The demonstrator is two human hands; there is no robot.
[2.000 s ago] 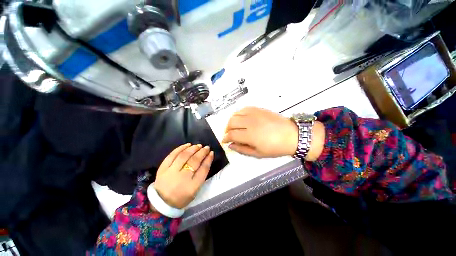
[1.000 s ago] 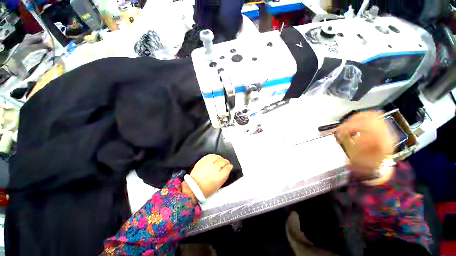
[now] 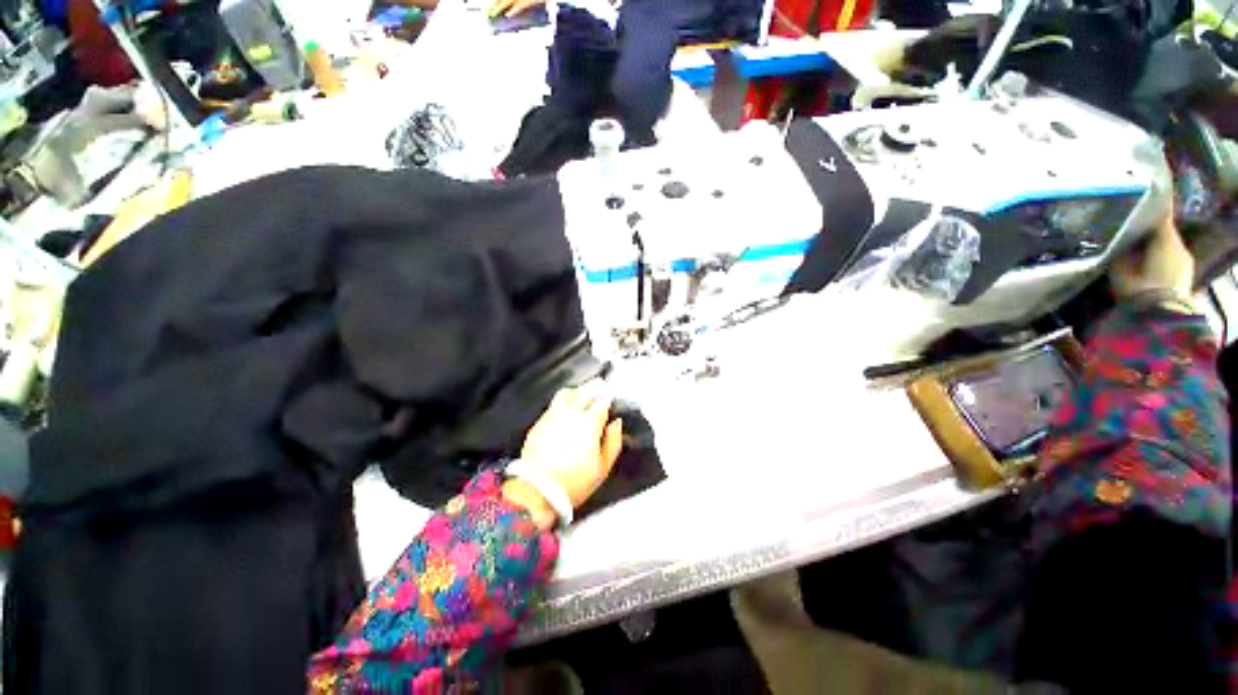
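Black fabric (image 3: 448, 319) spreads over the table left of the white sewing machine (image 3: 692, 211) and hangs over the front edge. One end lies just below the presser foot and needle area (image 3: 627, 356). My left hand (image 3: 573, 441) rests on the fabric near the needle, fingers bent; whether it grips the cloth I cannot tell. My right hand (image 3: 1158, 261) is at the far right end of the machine, touching its side by the handwheel end. Its fingers are mostly hidden behind the machine's edge.
A shallow yellow-brown tray (image 3: 953, 432) with a dark-screened phone (image 3: 1016, 398) lies at the right. A crumpled clear bag (image 3: 937, 255) is against the machine body. A ruler strip (image 3: 706, 564) runs along the front edge. Behind are blue and red crates (image 3: 788, 61) and cluttered items.
My right hand has moved from above the bed and tray area to the machine's far right end. My left hand has moved slightly up towards the needle. Earlier the view was closer to the needle.
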